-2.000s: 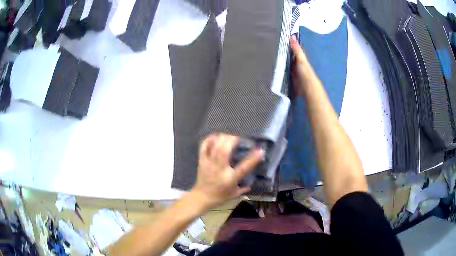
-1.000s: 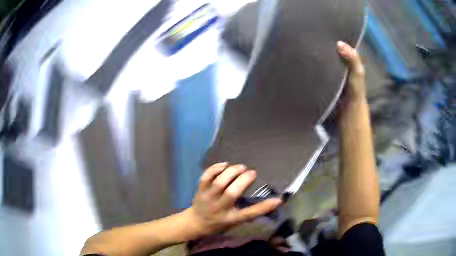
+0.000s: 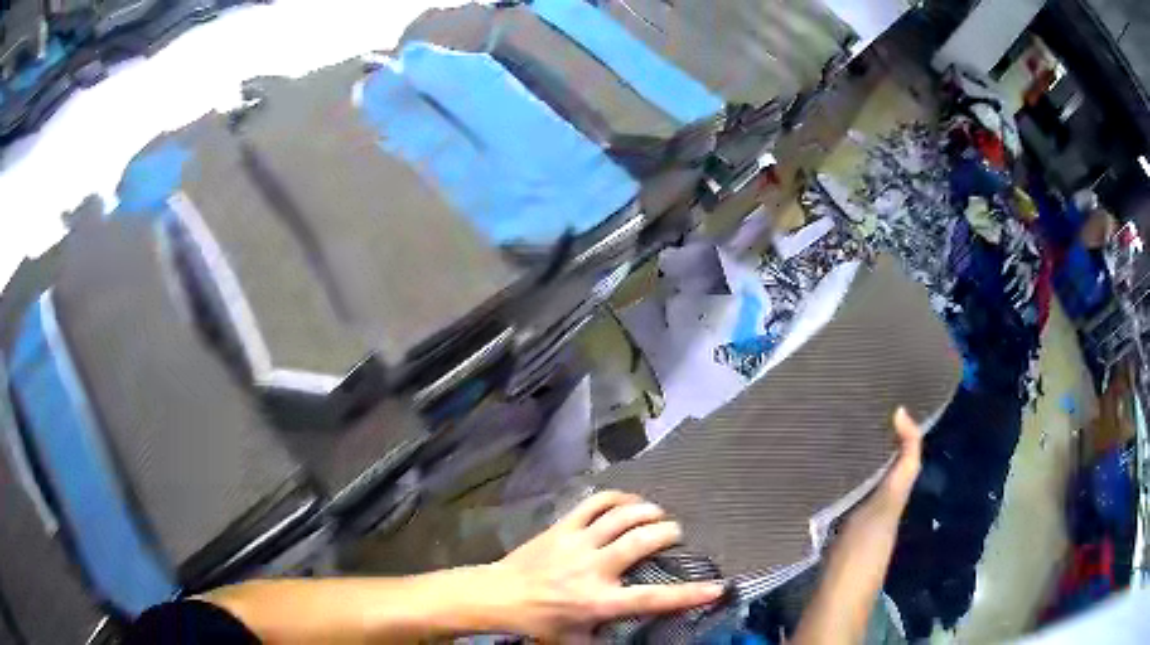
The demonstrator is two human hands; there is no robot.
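Note:
A stack of dark grey-brown cut panels (image 3: 807,428) is held in both hands, off the table, over the scrap-covered floor. My left hand (image 3: 603,567) grips its near end, fingers on top, where the plies show a black-and-white striped edge. My right hand (image 3: 898,466) holds the right side of the stack, with fingertips at its edge; the rest of the hand is partly hidden under it.
Dark panel stacks (image 3: 366,239) and blue panels (image 3: 517,151) lie along the table edge to the left. White table surface (image 3: 189,82) shows behind them. Paper and fabric scraps (image 3: 681,315) heap on the floor. Coloured heaps stand along the right.
The view has turned right, from the white table towards the stacks and floor. The held stack has been lifted from the table and carried along in both hands.

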